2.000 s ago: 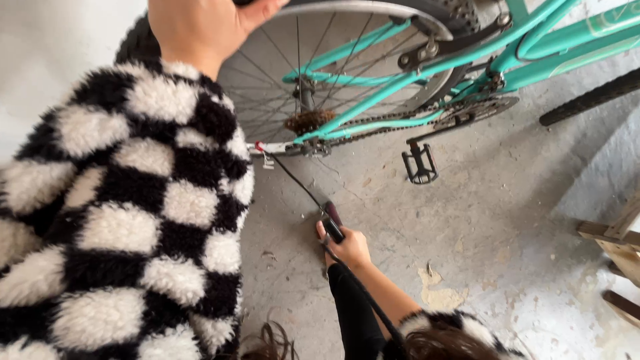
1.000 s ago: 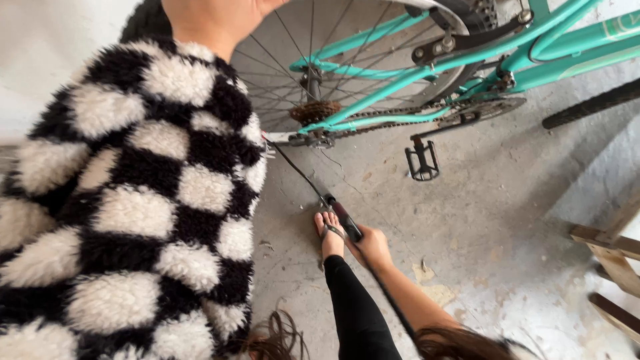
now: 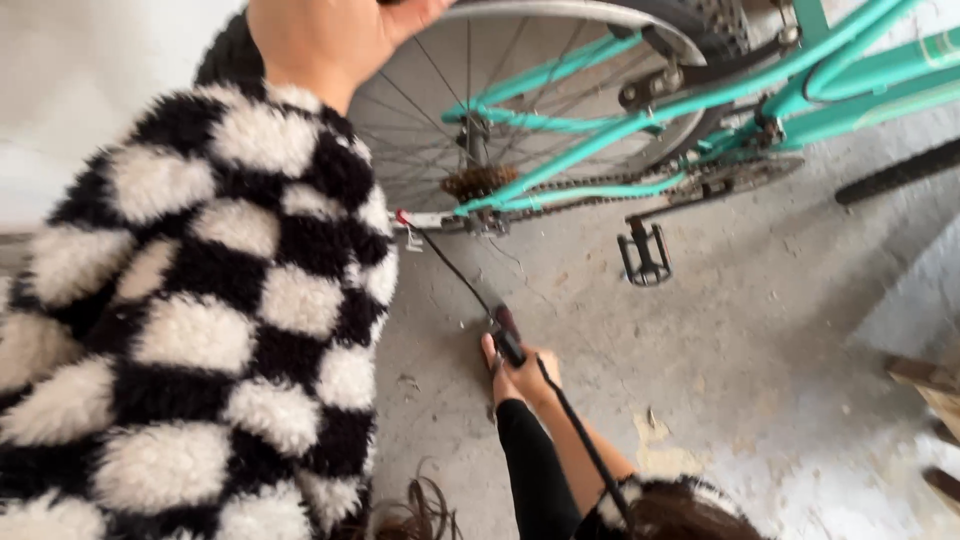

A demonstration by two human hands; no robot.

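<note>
My left hand [image 3: 322, 45] lies at the top edge over the rear tire [image 3: 229, 56] of a turquoise bicycle, its fingertips partly out of view. My right hand [image 3: 536, 371] is low, beside a foot in a sandal, closed around the dark handle [image 3: 510, 347] of a hose-fed wand. From the handle a thin black tube [image 3: 457, 274] runs up to a red end piece [image 3: 402, 217] near the rear axle. A black hose [image 3: 581, 427] trails back along my right forearm. Above the tube are the rusty rear sprockets [image 3: 480, 182] and the chain [image 3: 592, 182].
The bicycle frame [image 3: 585, 146] reaches to the upper right, with a black pedal [image 3: 645, 253] hanging below the crank. Another black tire [image 3: 896, 172] is at the right. Wooden pieces [image 3: 926, 382] lie at the right edge of the stained concrete floor [image 3: 465, 442].
Over the two seconds my right hand and the handle have shifted slightly relative to the foot. One second ago more of the foot showed; now the hand and handle cover part of it.
</note>
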